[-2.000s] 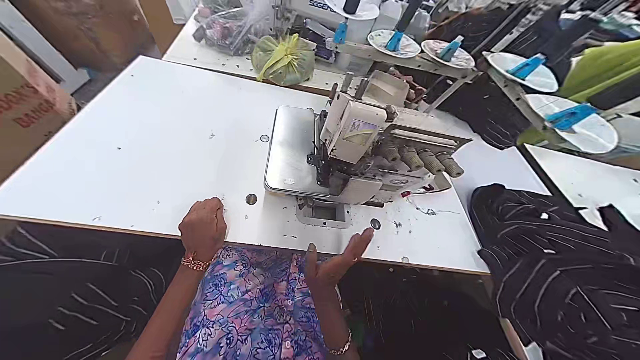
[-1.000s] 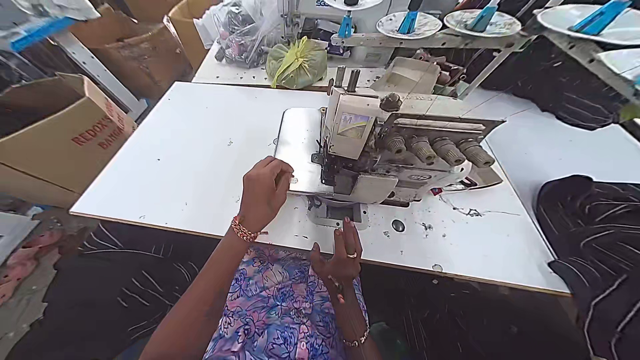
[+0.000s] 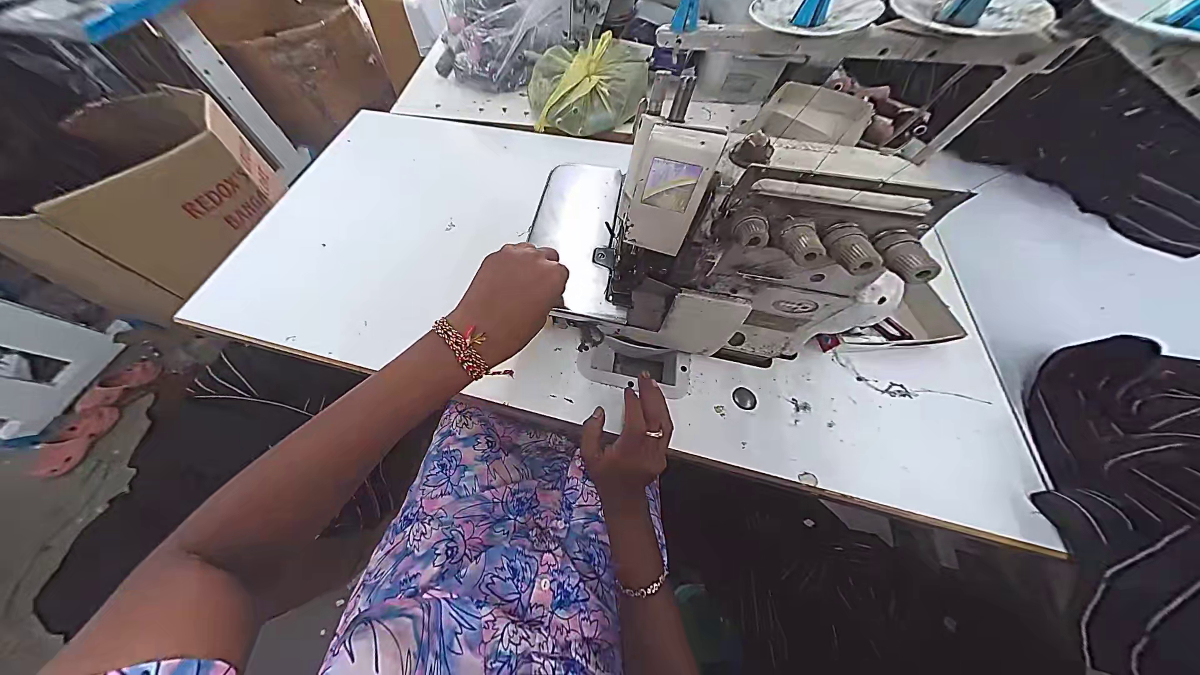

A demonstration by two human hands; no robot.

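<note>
An overlock sewing machine (image 3: 750,244) stands on a white table (image 3: 375,225), with a shiny metal side plate (image 3: 577,220) on its left. My left hand (image 3: 516,295) is curled over the plate's near left edge; whether something thin is between its fingers is hidden. My right hand (image 3: 633,436) has its fingers apart at the table's front edge, the fingertips beside the recessed opening (image 3: 642,367) below the machine. Nothing shows in it. Several tension knobs (image 3: 802,239) line the machine's front.
A cardboard box (image 3: 141,206) stands at the left. Behind the table are a yellow-green plastic bag (image 3: 586,89) and thread stands with white discs (image 3: 816,14). Dark striped fabric (image 3: 1125,487) lies at the right. An open small tray (image 3: 923,323) sits beside the machine.
My left hand has moved from the table's front edge to the metal plate. My right hand has shifted to the recessed opening's near edge. The view has come closer to the machine.
</note>
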